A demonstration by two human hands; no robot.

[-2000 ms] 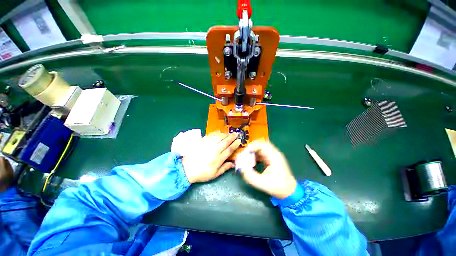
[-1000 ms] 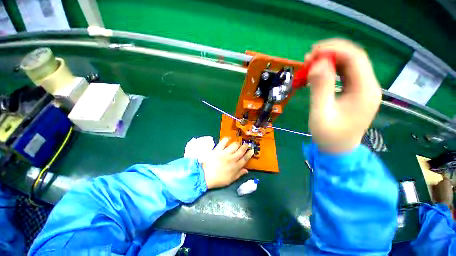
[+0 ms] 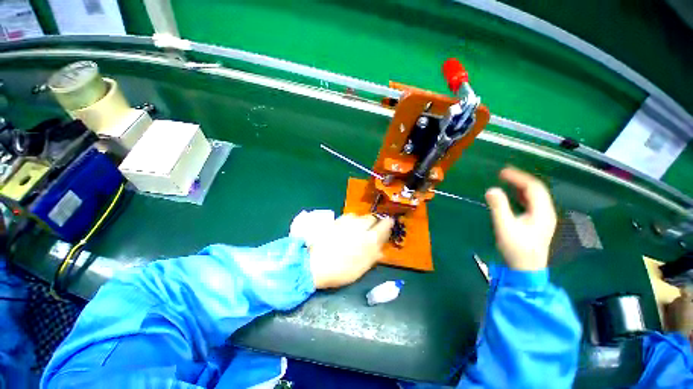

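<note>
The orange toggle press (image 3: 447,144) stands on the bench, its red handle (image 3: 455,74) raised and untouched. My left hand (image 3: 351,249) rests on the left of the press base (image 3: 414,257), fingertips at the black notched nest (image 3: 397,230). Whether its fingers hold a small part is hidden. My right hand (image 3: 526,216) is in the air right of the press, empty, thumb and fingers apart. The white squeeze bottle (image 3: 384,292) with a blue tip lies on the mat in front of the base. A thin rod (image 3: 349,160) runs crosswise through the press.
White paper (image 3: 311,225) lies by my left wrist. The pale knife (image 3: 482,267) is partly behind my right sleeve. A white box (image 3: 165,157), cream rolls (image 3: 97,97) and a blue device (image 3: 74,194) stand left. A striped block (image 3: 575,234) and a spool (image 3: 617,317) are right. Another person's sleeve (image 3: 667,357) shows far right.
My right hand has put down the bottle, held the red handle, then let go and moved down to the right. The handle stands up again. My left hand stays at the nest. The view has turned.
</note>
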